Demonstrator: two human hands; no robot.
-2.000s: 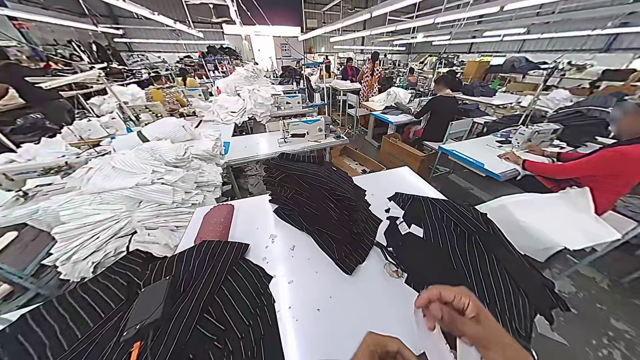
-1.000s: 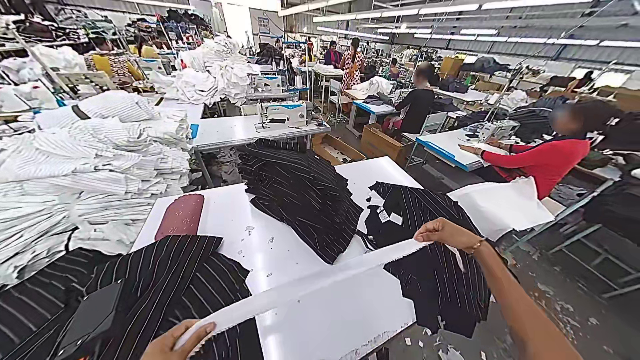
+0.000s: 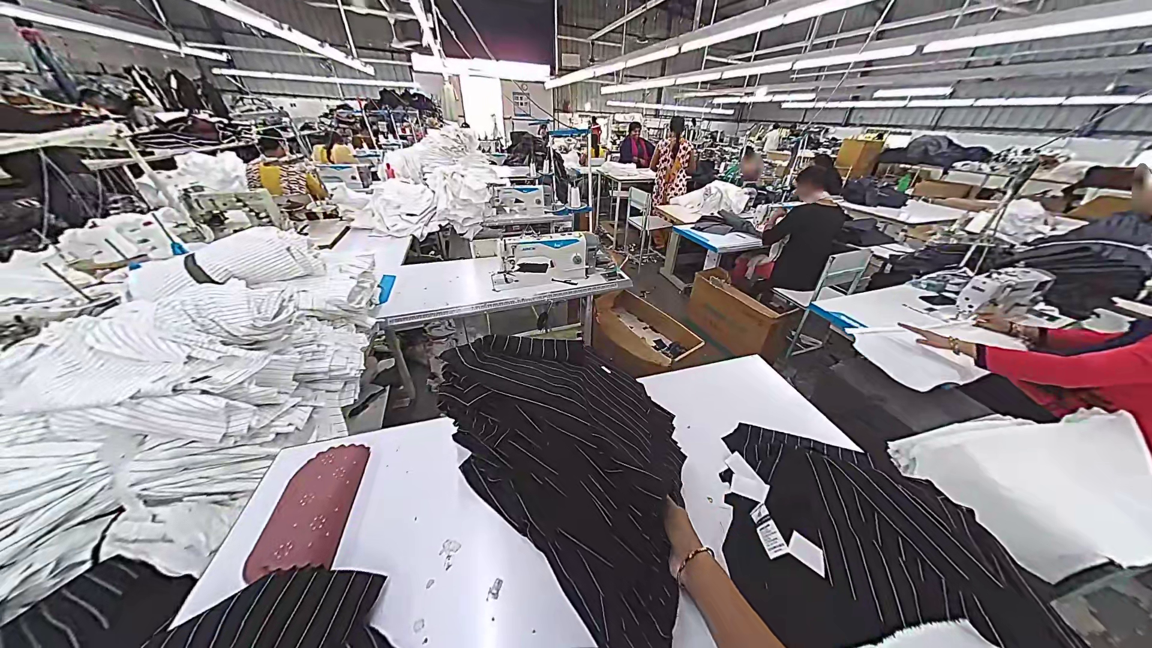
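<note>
My right hand [image 3: 681, 540], with a bracelet at the wrist, reaches to the right edge of the middle stack of black pinstriped fabric pieces [image 3: 567, 459]; its fingertips are partly hidden at the cloth, so its grip cannot be told. Right of the forearm lies another pile of black pinstriped pieces [image 3: 864, 531], with small white labels [image 3: 768, 531] on it. A strip of white cloth [image 3: 936, 635] shows at the bottom edge. My left hand is out of view. More pinstriped pieces [image 3: 279, 612] lie at the lower left.
A pink scalloped cloth [image 3: 310, 513] lies on the white table [image 3: 405, 504]. White striped fabric is heaped [image 3: 225, 360] at left. Beyond are a sewing machine [image 3: 544, 256] and cardboard boxes [image 3: 643, 333]. At right a co-worker in red sleeves [image 3: 1071, 369] handles white cloth.
The white strip stretched between both hands one second ago is no longer held up in view. My right hand has moved to the middle black stack, and my left hand has left the view.
</note>
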